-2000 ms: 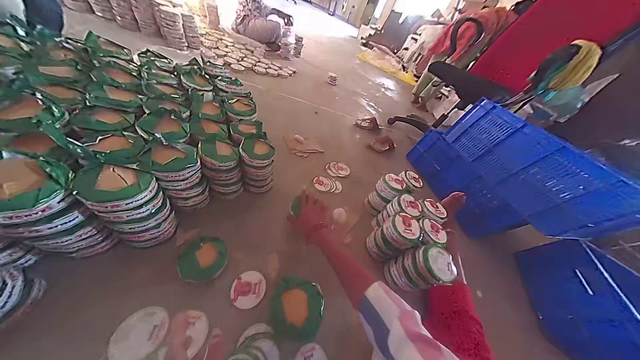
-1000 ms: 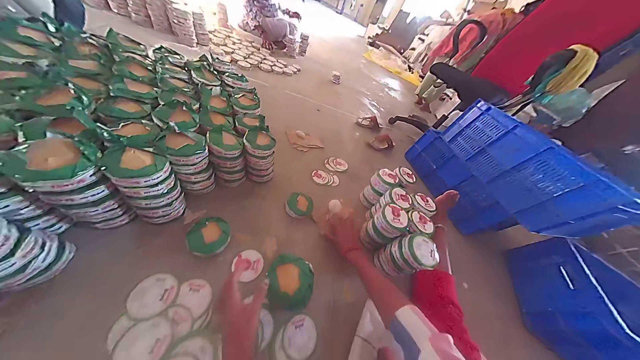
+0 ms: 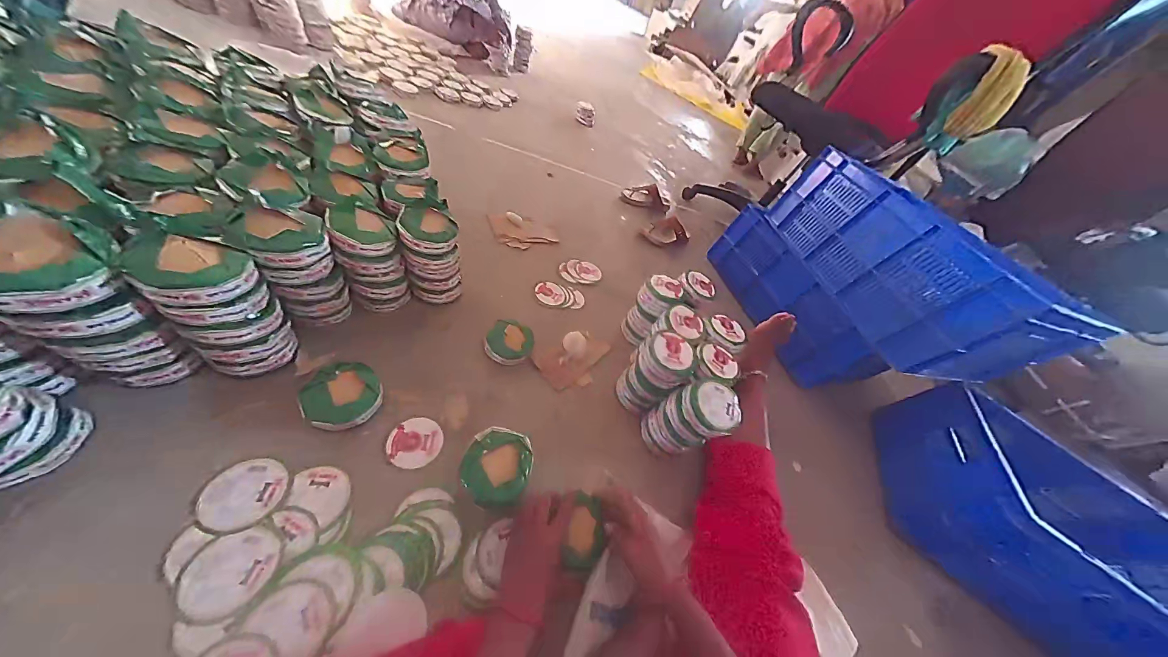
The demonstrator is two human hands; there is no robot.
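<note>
Between my two hands at the bottom centre is a small round green-wrapped pack with a tan centre (image 3: 582, 531). My left hand (image 3: 538, 547) is at its left side and my right hand (image 3: 634, 538) at its right; both are blurred. Just above lies a larger green-wrapped pack (image 3: 497, 466). Another green pack (image 3: 340, 396) and a white disc with a red print (image 3: 414, 443) lie to the left. Loose round printed labels (image 3: 242, 495) spread over the floor at the lower left. A small green pack (image 3: 508, 341) rests beside a brown paper piece with a whitish lump (image 3: 574, 343).
Stacks of green-topped round packs (image 3: 205, 265) fill the left. Shorter printed stacks (image 3: 671, 351) stand by an outstretched bare foot (image 3: 774, 330). Blue plastic crates (image 3: 876, 265) are on the right. Sandals (image 3: 664, 230) lie farther off. A person (image 3: 456, 23) sits at the back among discs.
My right hand has moved down from beside the whitish lump to the bottom centre. My left hand has moved right, from near the red-printed disc. A small green pack is now between them.
</note>
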